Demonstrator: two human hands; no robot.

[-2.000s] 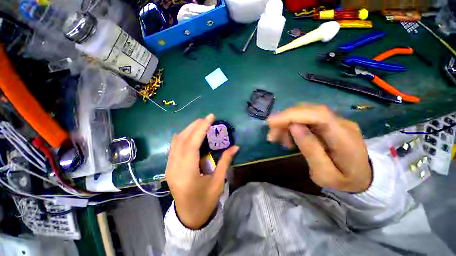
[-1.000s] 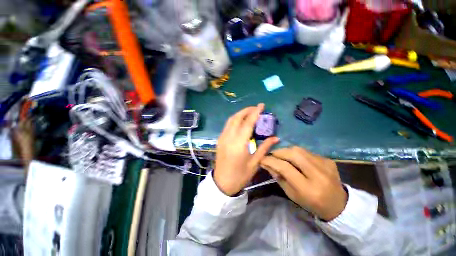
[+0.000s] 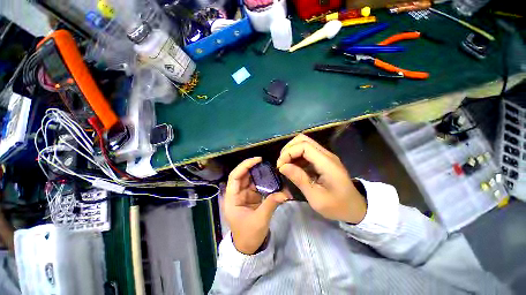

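Note:
My left hand (image 3: 248,207) holds a small dark rounded-square watch body (image 3: 265,177) between thumb and fingers, over my lap just off the bench edge. Its screen looks dark. My right hand (image 3: 323,178) is close on the right of the watch, fingertips pinched near its upper right edge. A small thin thing may be in that pinch; I cannot make it out. A second black rounded watch part (image 3: 276,91) lies on the green mat, with the light blue square (image 3: 241,75) to its upper left.
The green bench (image 3: 230,124) holds pliers (image 3: 398,70), black tweezers (image 3: 352,70), a cream-handled tool (image 3: 316,36), a solvent bottle (image 3: 167,57) and a blue box (image 3: 222,41). White cables (image 3: 69,144) lie left. A white parts tray (image 3: 438,173) is at right.
The watch has moved off the mat to over my lap, and its screen has gone from pale to dark. My right hand has come up beside the watch. The view has shifted.

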